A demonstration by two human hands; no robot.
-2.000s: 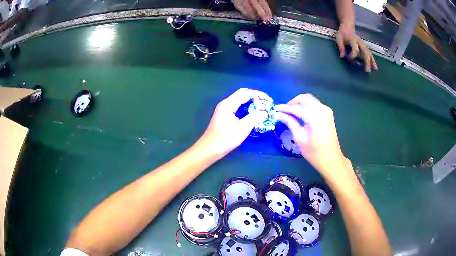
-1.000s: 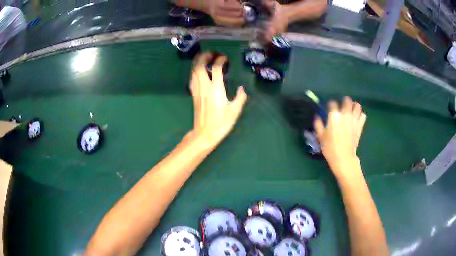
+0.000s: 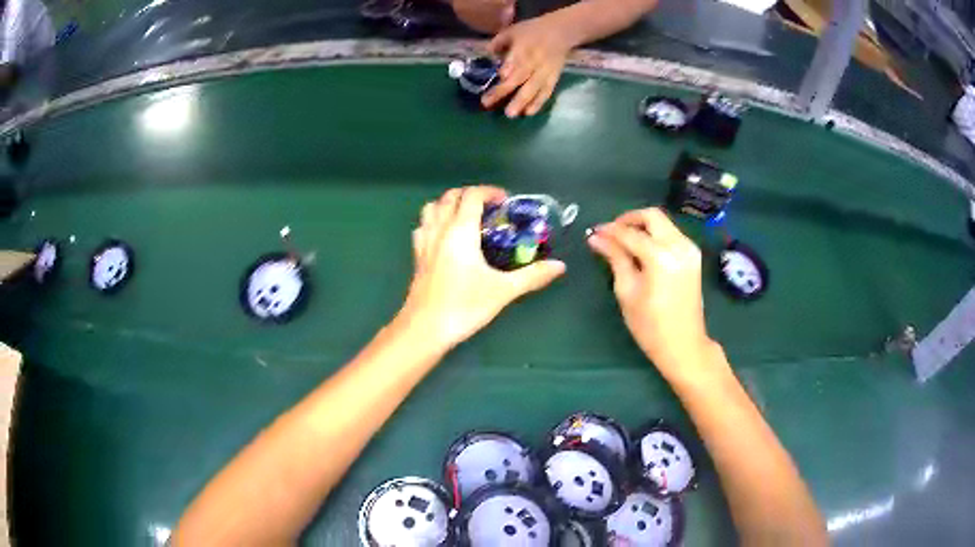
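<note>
My left hand [image 3: 460, 256] grips a black housing [image 3: 517, 230] at the centre, its open end with the circuit board and coloured parts facing up. A whitish strand with a round end piece [image 3: 569, 215] sticks out of it to the right. My right hand [image 3: 652, 280] is just right of it, thumb and fingertips pinched around something tiny and dark; what it is I cannot tell. Pale base covers with black rims [image 3: 581, 480] lie heaped near me, some with red wires.
A housing [image 3: 702, 188] and cover [image 3: 742, 270] lie right of my hands; another pair [image 3: 665, 112] is behind. Single covers [image 3: 275, 287] lie left. Another person's hand [image 3: 524, 66] touches a housing at the far rail. A carton [image 3: 9, 427] is at left.
My left hand has drawn back to the centre with a housing from the far side. My right hand has let go of the housing at right and moved left. The loose covers have shifted right.
</note>
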